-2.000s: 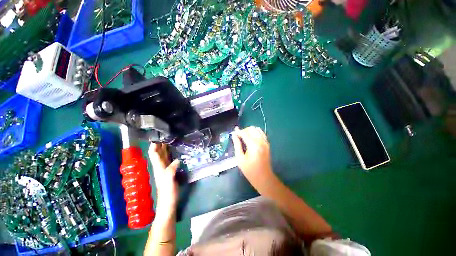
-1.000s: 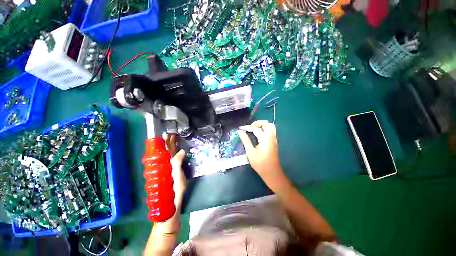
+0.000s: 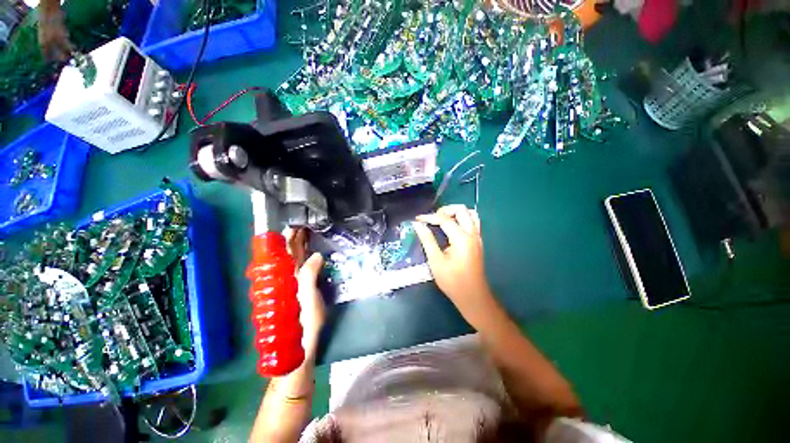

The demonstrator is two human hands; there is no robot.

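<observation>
The black test fixture (image 3: 316, 160) stands in front of me, its red ribbed handle (image 3: 277, 303) lowered towards me. A circuit board (image 3: 372, 257) lies on the fixture bed (image 3: 403, 279) under the clamp, partly washed out by glare. My right hand (image 3: 452, 247) is at the board's right end, with thumb and index finger close together there. My left hand (image 3: 309, 290) is at the left end of the bed, partly hidden behind the handle; its fingertips and any grip are hidden. A pale panel meter (image 3: 401, 168) sits behind the bed.
A blue tray (image 3: 201, 303) heaped with boards is at left. A board pile (image 3: 433, 78) lies behind the fixture. A white power supply (image 3: 113, 97) is at back left, a smartphone (image 3: 647, 248) and tool cup (image 3: 684, 95) at right. Another person's hand (image 3: 54, 36) shows at top left.
Since the first frame, the view has shifted, moving the fixture and handle rightward in the picture. My hands stay at the bed's ends. Another person's hand has appeared at top left.
</observation>
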